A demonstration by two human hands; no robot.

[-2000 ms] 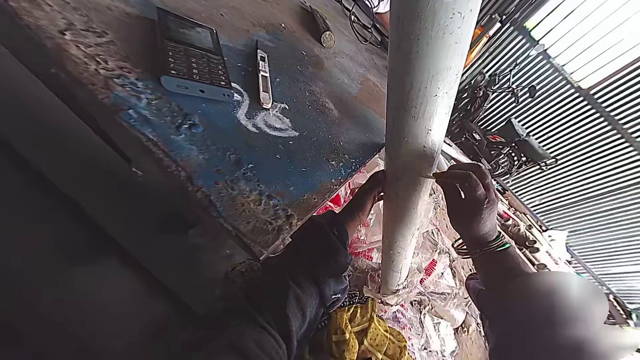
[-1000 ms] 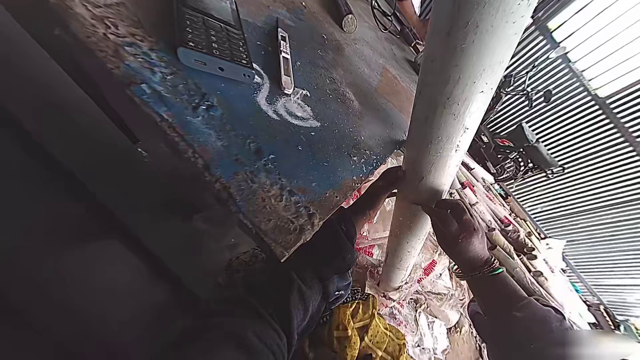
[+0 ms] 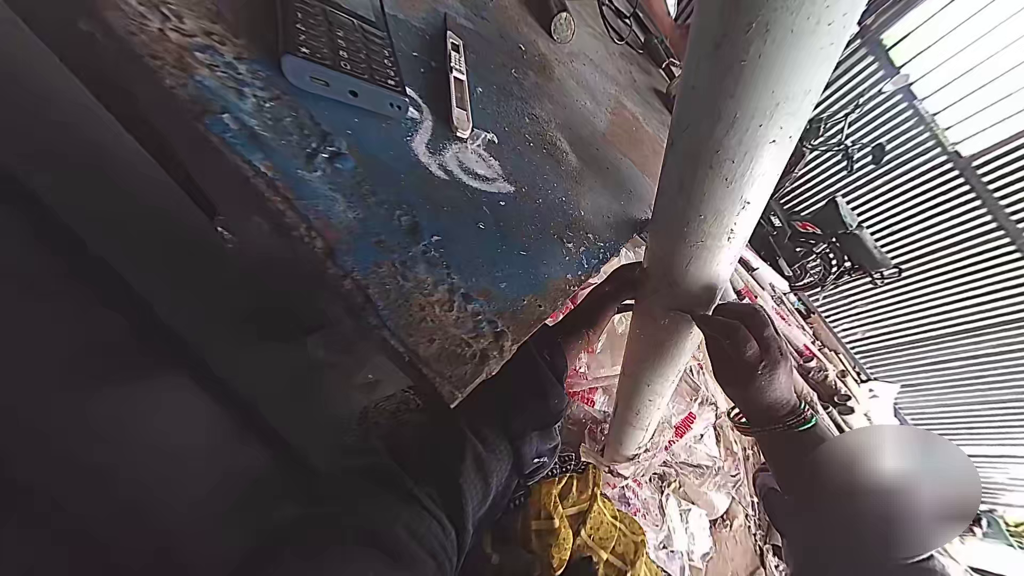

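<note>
A long, pale grey round pole (image 3: 720, 152) stands tilted beside the corner of a worn blue tabletop (image 3: 512, 232). My left hand (image 3: 604, 304), in a dark sleeve, holds the pole from its left side; the fingertips are hidden behind it. On the other side, my right hand (image 3: 744, 348), with bangles at the wrist, has its bent fingertips against the pole at a faint dark line around it. Whether they pinch something thin there cannot be made out. The pole's lower end is among crumpled printed plastic sheeting (image 3: 680, 456).
On the tabletop lie a keypad phone (image 3: 344, 60), a slim white tool (image 3: 458, 84), white powder (image 3: 476, 164) and a short dark cylinder (image 3: 560, 22). Yellow patterned cloth (image 3: 592, 520) is below. A motorcycle (image 3: 832, 240) stands by a corrugated wall (image 3: 944, 320).
My right fingers, slightly off the pole two seconds ago, have come against it. The pole leans more to the right in view, and the view has shifted.
</note>
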